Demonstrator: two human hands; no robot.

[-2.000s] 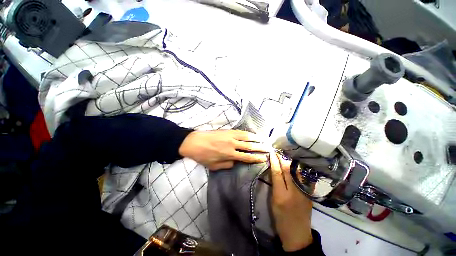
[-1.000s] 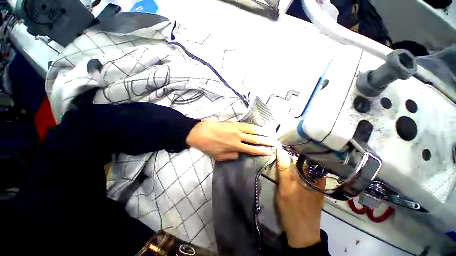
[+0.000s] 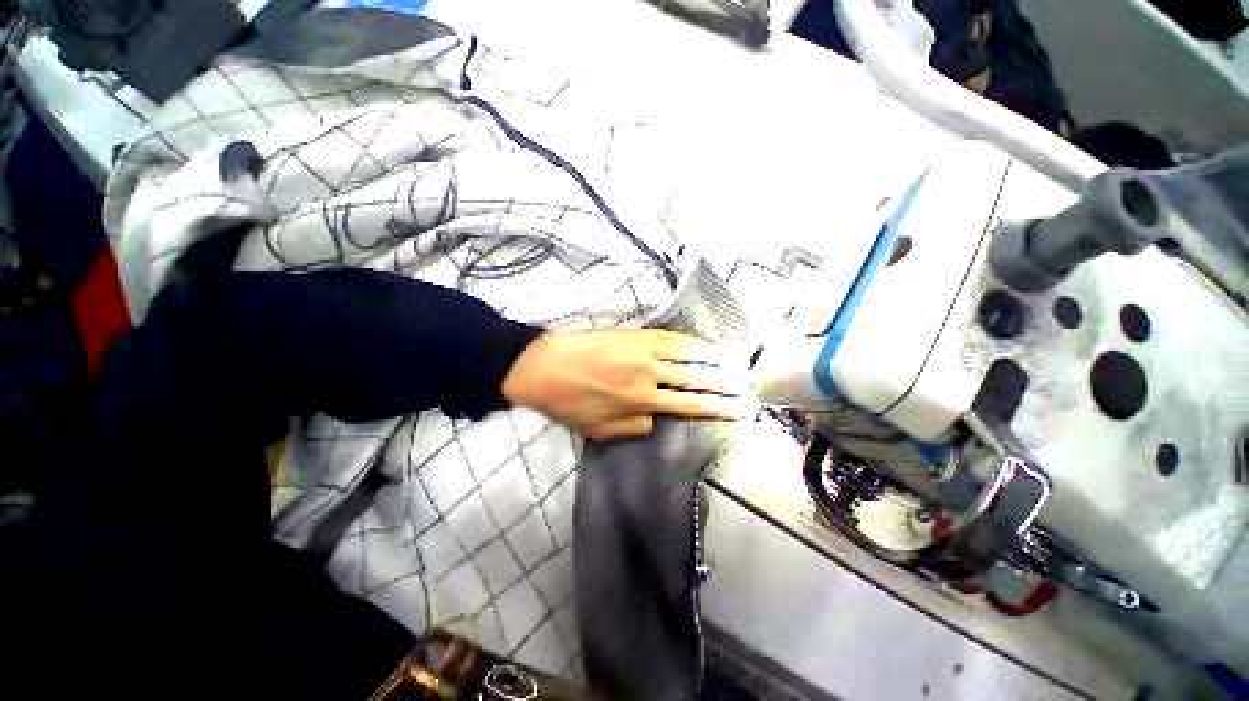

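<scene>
The white quilted jacket body (image 3: 480,507) with dark diamond lines lies on the left of the machine. The dark grey panel (image 3: 633,548) with a toothed zip (image 3: 701,527) along its edge hangs toward me from the needle area. My left hand (image 3: 627,384) lies flat on the fabric, fingers slightly apart and fingertips beside the needle area. The white sewing machine head (image 3: 911,301) with a blue stripe covers that spot; needle and presser foot are not clearly seen. My right hand is not in view.
Red-handled scissors (image 3: 1025,598) lie under the machine arm. A grey post (image 3: 1075,233) stands on the machine head. A dark device (image 3: 130,41) is at the upper left. A shiny brown-gold object (image 3: 452,671) is at the bottom edge.
My right hand, earlier beside the needle area at the zip, has left the picture. My left hand stays on the fabric. The view has shifted slightly.
</scene>
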